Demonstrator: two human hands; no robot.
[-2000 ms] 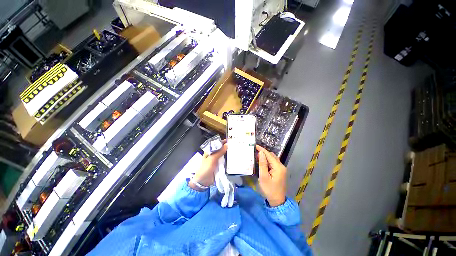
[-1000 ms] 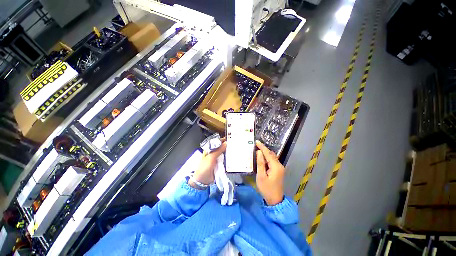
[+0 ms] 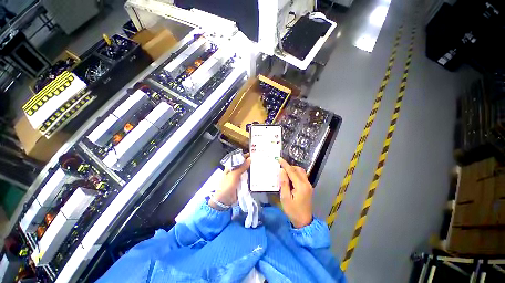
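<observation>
A smartphone (image 3: pixel 265 166) with a bright white screen is upright in front of me, near the centre. My left hand (image 3: pixel 228 185) holds it by its left edge. Crumpled white gloves (image 3: pixel 247 203) hang from the same hand beside the phone. My right hand (image 3: pixel 295 193) is at the phone's right edge, with a finger over the right side of the screen. I cannot tell whether that hand also supports the phone. The phone's back is hidden.
A conveyor rail (image 3: pixel 116 207) curves along the left, beside circuit boards (image 3: pixel 130 130) with long pale bars. An open carton (image 3: pixel 243 110) of small black parts and clear trays (image 3: pixel 303 130) lie beyond the phone. Yellow-black floor tape (image 3: pixel 362 146) runs on the right.
My right hand has moved left and its finger has come over the phone's screen edge. My left hand still holds the phone and gloves in nearly the same place.
</observation>
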